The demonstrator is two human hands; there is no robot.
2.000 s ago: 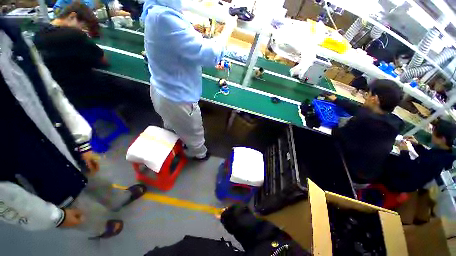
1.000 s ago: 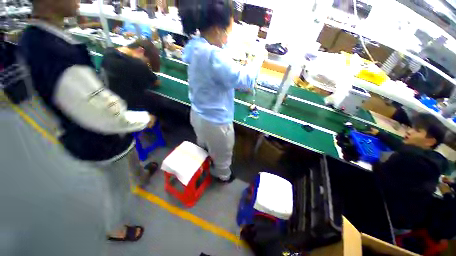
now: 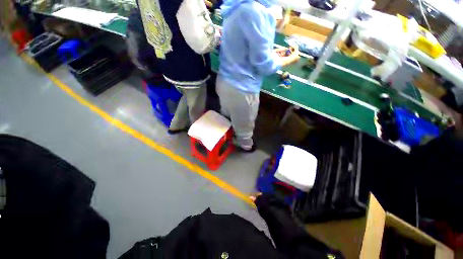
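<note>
My right hand (image 3: 255,198) shows only as a small, blurred patch of fingers at the end of a black sleeve, low in the centre. It is just left of a blue stool (image 3: 265,178) with a white pad (image 3: 296,167). Whether it holds anything cannot be told. My left hand is not in view. A large dark cloth shape (image 3: 45,202) fills the lower left; whose it is cannot be told. My black jacket (image 3: 213,238) shows at the bottom edge. An open carton (image 3: 373,227) with dark contents stands at the lower right.
Black crates (image 3: 332,177) stand beside the blue stool. A red stool (image 3: 216,152) with a white pad stands by a person in light blue (image 3: 246,50). Another person in a dark-and-white jacket (image 3: 183,55) is beside them. A green-topped bench (image 3: 325,103) crosses behind; a yellow line (image 3: 152,144) crosses the floor.
The view has turned left and shows more floor and crates. The person in the dark-and-white jacket is now beside the bench. My jacket front and small right hand now show.
</note>
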